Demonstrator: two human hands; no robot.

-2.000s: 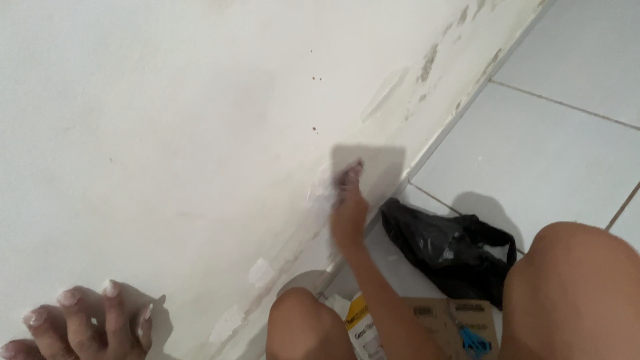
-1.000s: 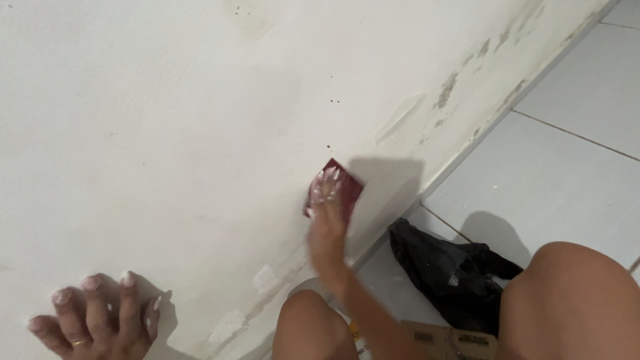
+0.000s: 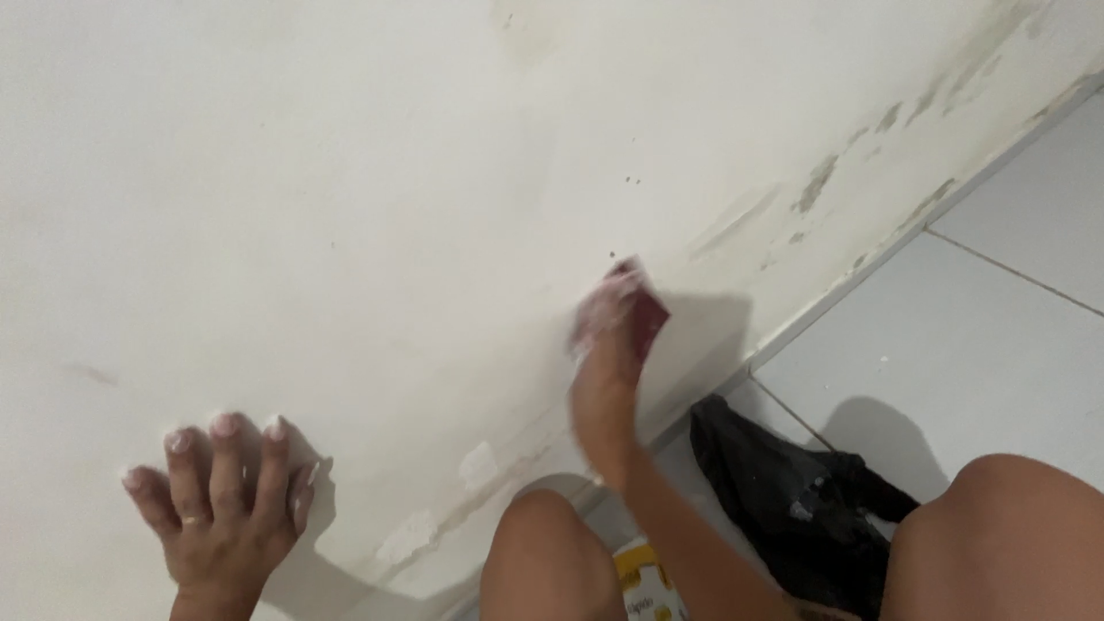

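My right hand (image 3: 608,345), blurred by motion and whitened with dust, presses a dark red sheet, which looks like sandpaper (image 3: 651,323), against the white wall (image 3: 388,259). Above its fingertips the wall has several small dark holes. Flat on the wall at the lower left lies my left hand (image 3: 231,492), fingers spread, with white powder on the fingertips and a ring on one finger. It holds nothing. Whitish filler patches (image 3: 410,535) mark the wall between the hands, near its base.
A black plastic bag or cloth (image 3: 789,500) with white specks lies on the tiled floor (image 3: 975,345) between my knees. A yellow and white package (image 3: 647,582) is partly hidden by my right forearm. Dark stained, peeling spots (image 3: 815,183) run along the wall's lower edge.
The red sheet, not clearly seen two seconds ago, shows under my right hand from one second ago on. That hand has moved over the wall; my left hand remains flat on it.
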